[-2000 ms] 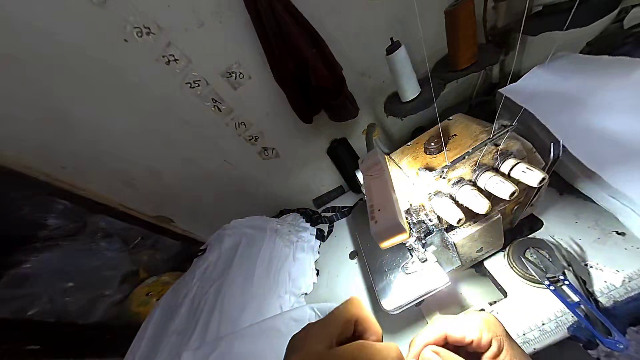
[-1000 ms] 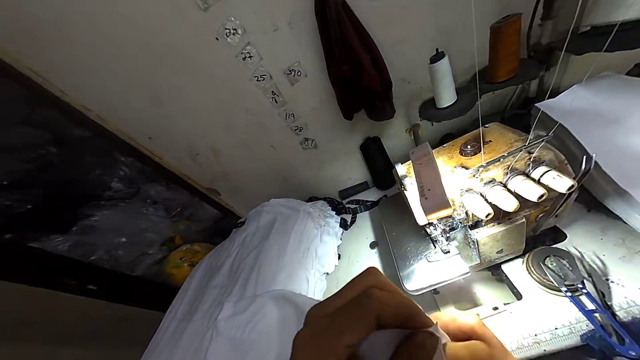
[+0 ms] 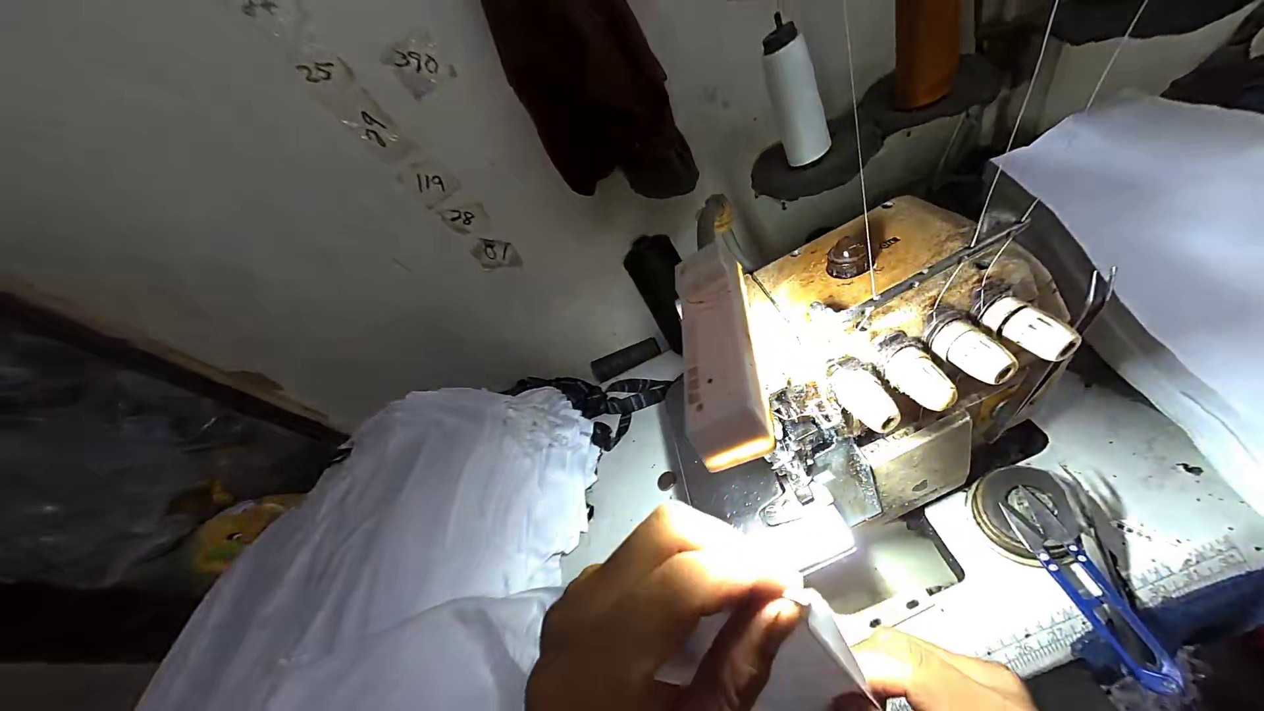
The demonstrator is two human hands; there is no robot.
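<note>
My left hand (image 3: 652,612) pinches the edge of a piece of white fabric (image 3: 805,657) between thumb and fingers, just in front of the presser foot of an overlock sewing machine (image 3: 889,267). Low in the view, at the right side of that piece, my right hand (image 3: 933,671) holds it too; part of this hand is cut off by the lower edge. The machine's lamp (image 3: 726,360) lights the foot and my left fingers brightly. To the left lies a gathered heap of white fabric (image 3: 444,513).
Blue-handled thread snips (image 3: 1106,612) lie by a round metal disc (image 3: 992,513) at the right. More white cloth (image 3: 1165,227) is behind them. Thread cones, one white (image 3: 795,99), stand at the back. A black cone (image 3: 655,286) and a dark patterned strip (image 3: 632,395) are left of the machine.
Both hands were side by side at the lower edge. My left hand now reaches higher, nearer the presser foot, and more of the white piece shows between the hands.
</note>
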